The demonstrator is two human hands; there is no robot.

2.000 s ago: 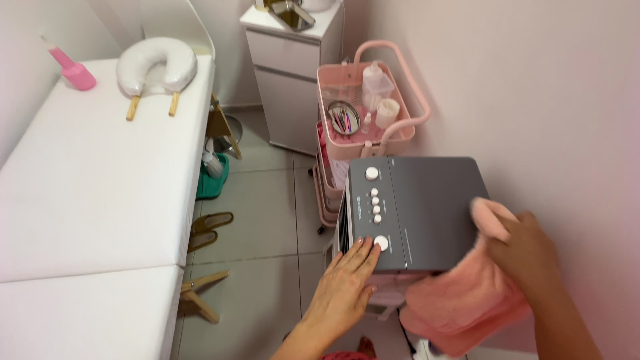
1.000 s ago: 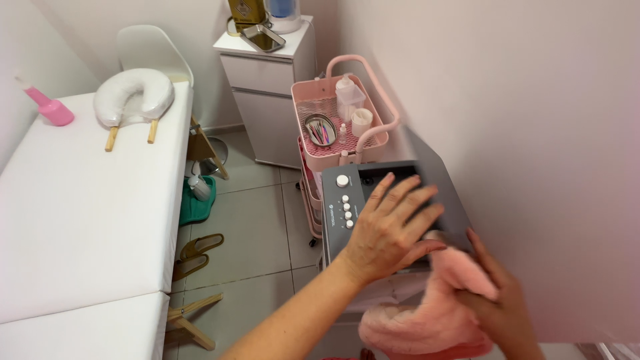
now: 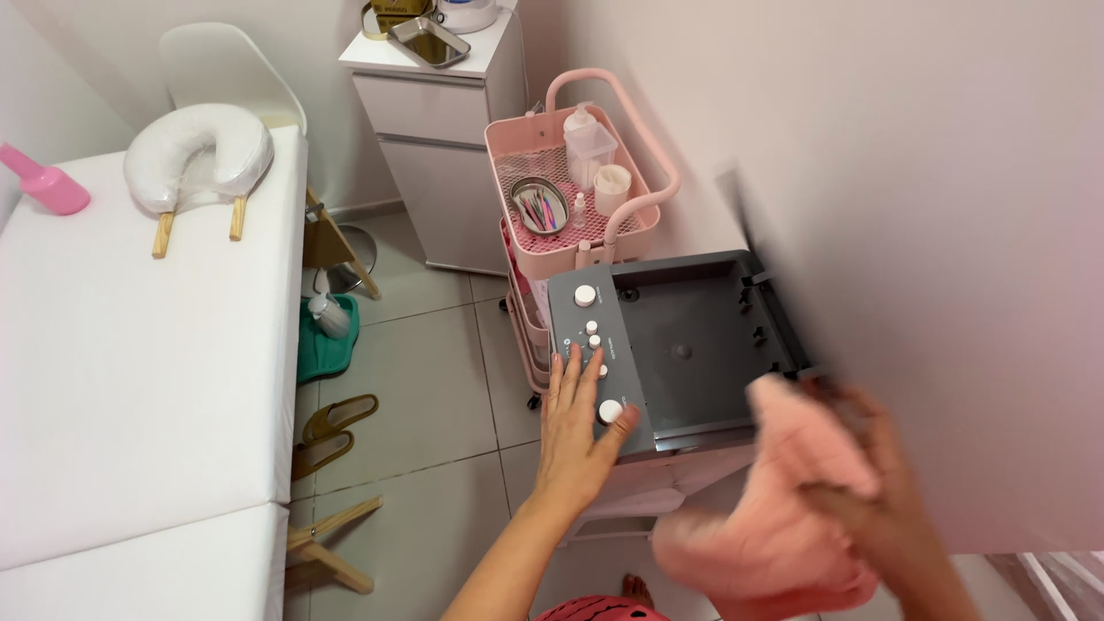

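Note:
A grey appliance with white knobs point(image 3: 690, 345) stands against the wall, its lid raised toward the wall and a shallow dark recess exposed. My left hand point(image 3: 582, 423) rests on its control panel with fingers spread, the thumb beside the lowest large knob. My right hand point(image 3: 871, 492), blurred, grips a pink cloth point(image 3: 768, 526) that hangs down at the appliance's near right corner. Part of that hand is hidden behind the cloth.
Behind the appliance stands a pink cart point(image 3: 552, 259) with bottles and a metal dish of tools. A white cabinet point(image 3: 431, 112) carries a metal tray. On the left is a white treatment bed point(image 3: 155, 371) with a horseshoe headrest point(image 3: 203, 151); brown sandals point(image 3: 341, 418) lie on the floor.
The appliance's lid, closed two seconds ago, is now raised. My left hand has gone from over the recess back to the control panel. The cloth stays in my right hand.

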